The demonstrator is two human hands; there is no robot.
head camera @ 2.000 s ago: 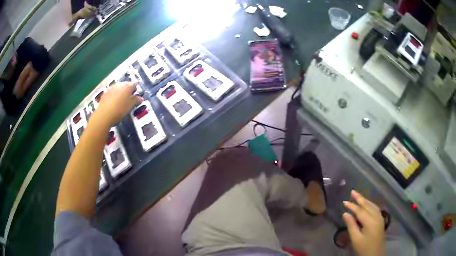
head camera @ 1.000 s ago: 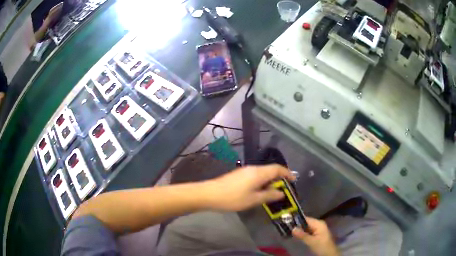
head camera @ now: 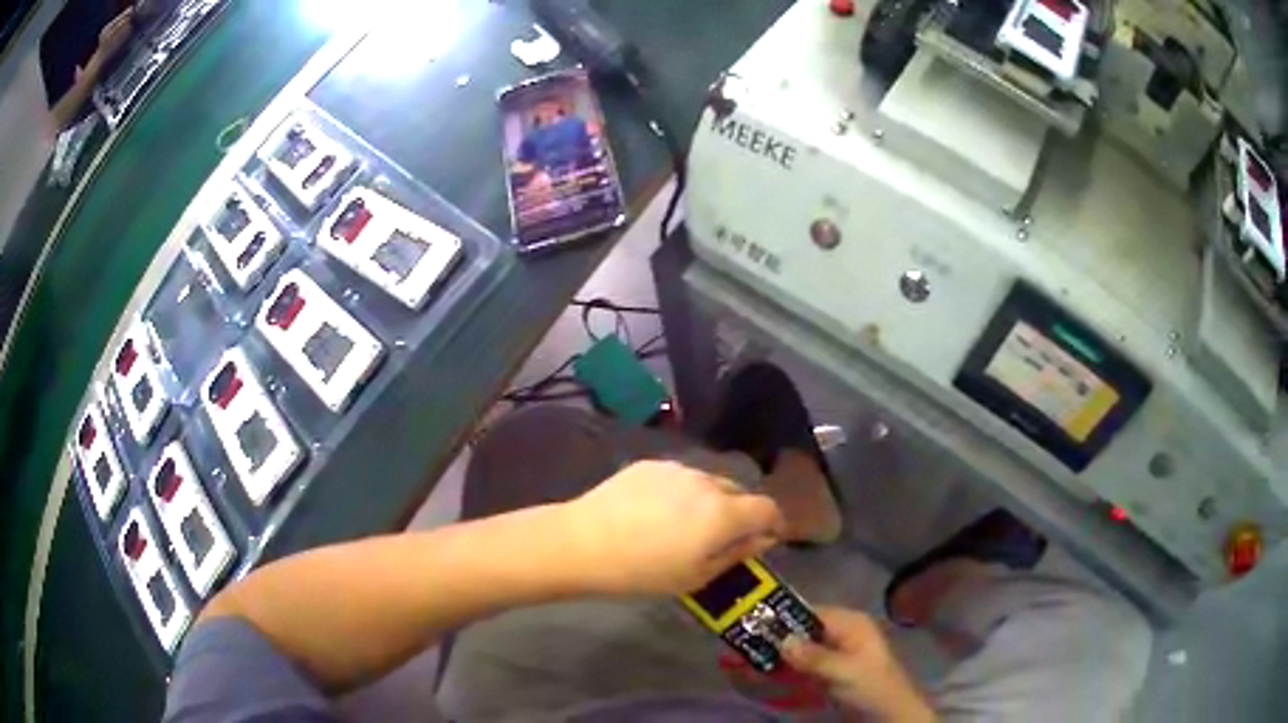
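Note:
A small black circuit board or display module with a yellow frame (head camera: 756, 614) is held low over the lap. My right hand (head camera: 855, 664) grips its lower right end, thumb on top. My left hand (head camera: 685, 526) is over its upper end with the fingers bent together; whether the fingertips hold something or touch the module cannot be told. A clear blister tray (head camera: 459, 304) on the left bench holds rows of white housings (head camera: 322, 339) with red patches and dark squares. One pocket in its back row has no housing.
A MEEKE machine (head camera: 848, 170) stands at the right, with a touchscreen (head camera: 1052, 374), a red emergency stop (head camera: 1243, 551) and white housings on its left fixture (head camera: 1045, 36) and right fixture (head camera: 1257, 205). A smartphone (head camera: 561, 158) lies beside the tray. Another person's hand (head camera: 106, 50) shows top left.
My left hand has left the tray and come over the lap. The black and yellow module is now in my right hand, lower and more tilted than a second ago. The view has shifted right.

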